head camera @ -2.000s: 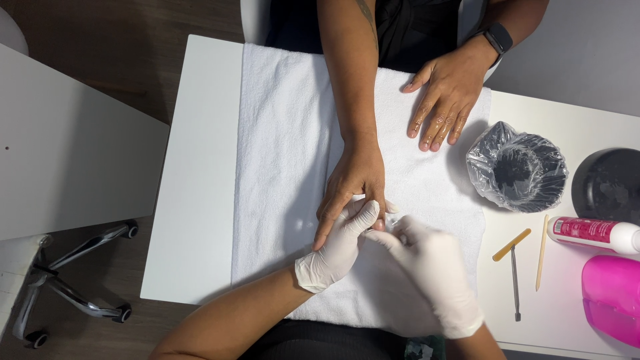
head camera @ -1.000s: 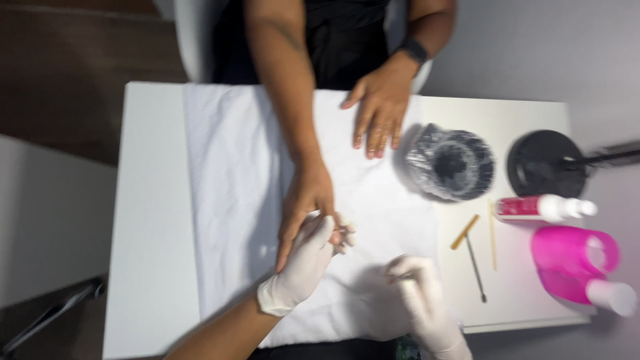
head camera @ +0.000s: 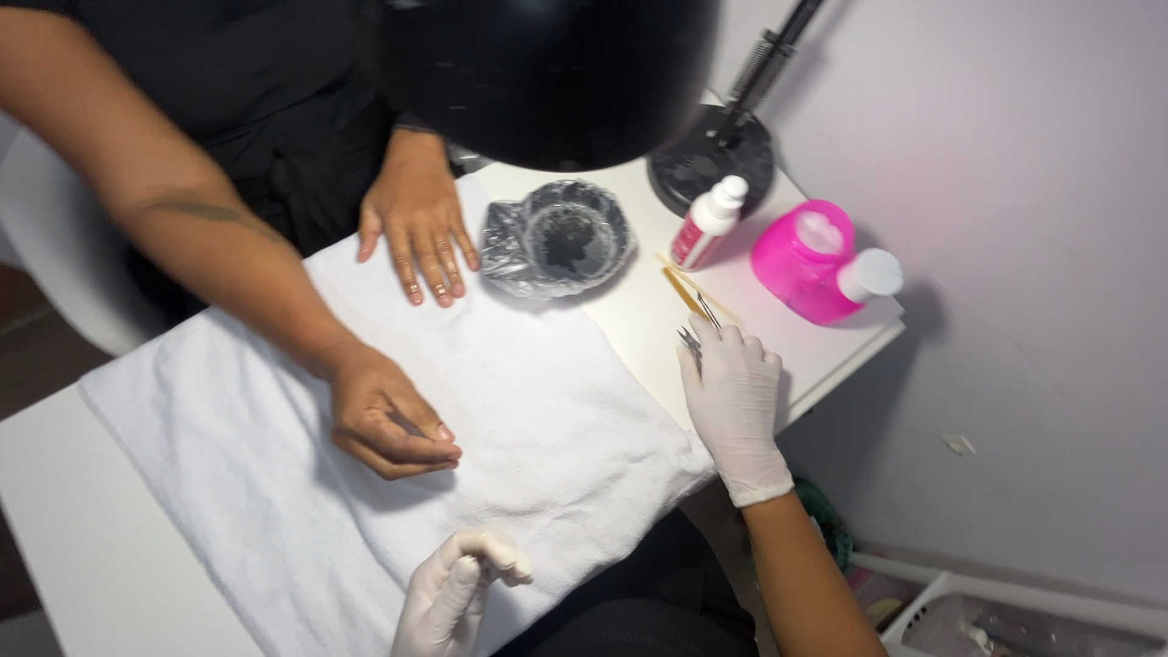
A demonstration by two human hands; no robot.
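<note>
My right hand [head camera: 735, 392], in a white glove, is at the table's right side with silver cuticle nippers [head camera: 690, 343] between thumb and fingers; their jaws stick out. Its fingertips reach a slim metal tool [head camera: 708, 310] beside a yellow-handled tool [head camera: 683, 290] and a thin wooden stick [head camera: 669, 266]. My left hand [head camera: 461, 584], gloved too, hangs over the towel's near edge, fingers curled, thumb apart, nothing seen in it. Another person's hand [head camera: 388, 424] is above the white towel [head camera: 547, 438], fingertips together; their other hand [head camera: 424, 224] lies flat on it.
A plastic-lined bowl [head camera: 570, 239] stands beyond the tools. Near it are a white and red pump bottle [head camera: 707, 224], a pink container [head camera: 803, 265] with a white-capped bottle [head camera: 871, 276], and a black lamp base [head camera: 712, 164]. The dark lamp head [head camera: 547, 73] overhangs the far side.
My left hand has let go of the other person's hand and drawn back. My right hand has moved from over the towel to the tools. The view has turned, and the lamp head now shows.
</note>
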